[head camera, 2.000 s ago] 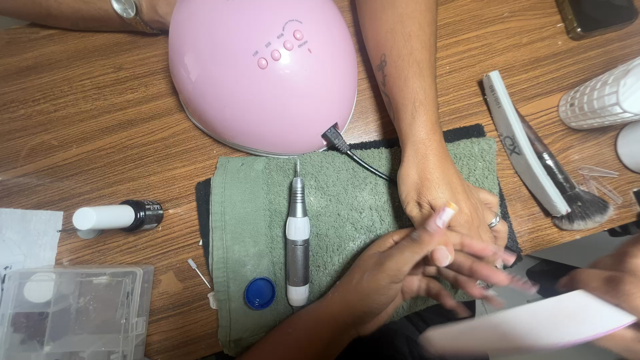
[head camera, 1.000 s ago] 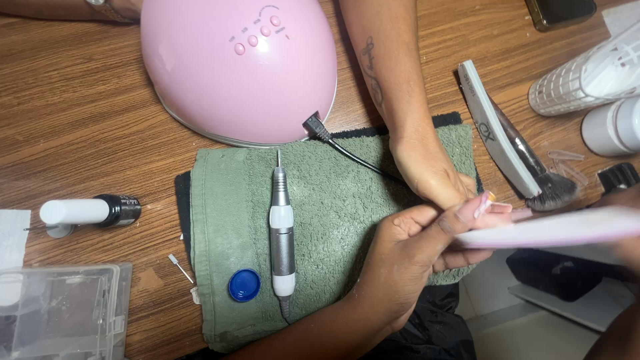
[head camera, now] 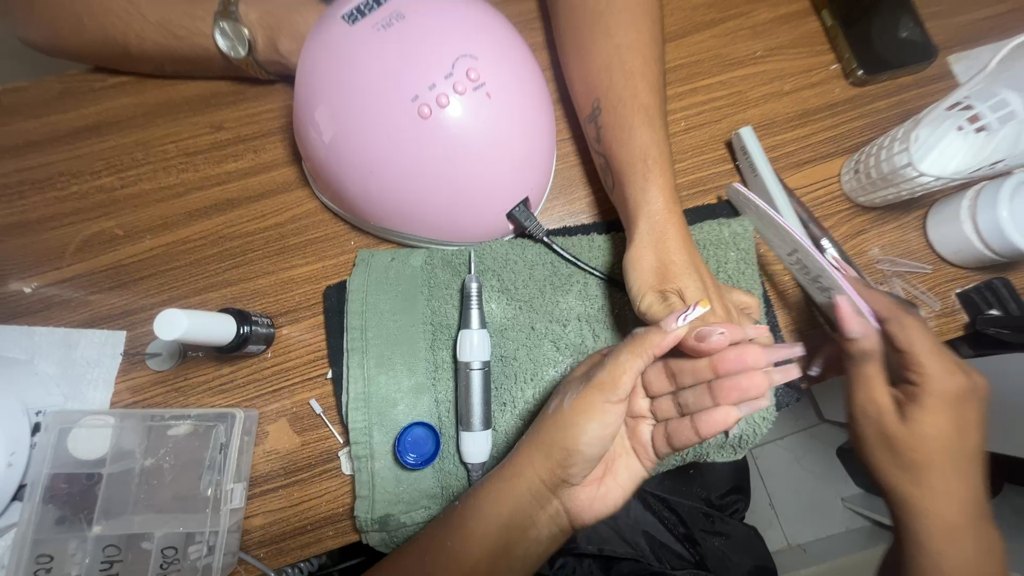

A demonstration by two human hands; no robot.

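Observation:
My left hand (head camera: 640, 400) lies palm up over the green towel (head camera: 520, 360), its thumb on a fingertip of the other person's hand (head camera: 688, 280). Its fingers are extended beneath that person's fingers, supporting them. In my right hand (head camera: 904, 384), at the right, a nail file (head camera: 800, 252) with a pink edge is pinched between thumb and fingers, pointing up and left, apart from the nails. An electric nail drill handpiece (head camera: 475, 376) lies on the towel to the left of my left hand, beside a blue cap (head camera: 418, 445).
A pink nail lamp (head camera: 424, 144) with a black plug and cable stands behind the towel. Bottle (head camera: 208, 330) and clear compartment box (head camera: 144, 488) are at left. Another file (head camera: 768, 176), a brush (head camera: 824, 232), a white perforated basket (head camera: 888, 168), a white jar (head camera: 968, 220) and a phone (head camera: 876, 40) are at right.
My right hand has swung the file up and away from the other person's fingers, where it was one second ago. My left hand has opened its palm upward.

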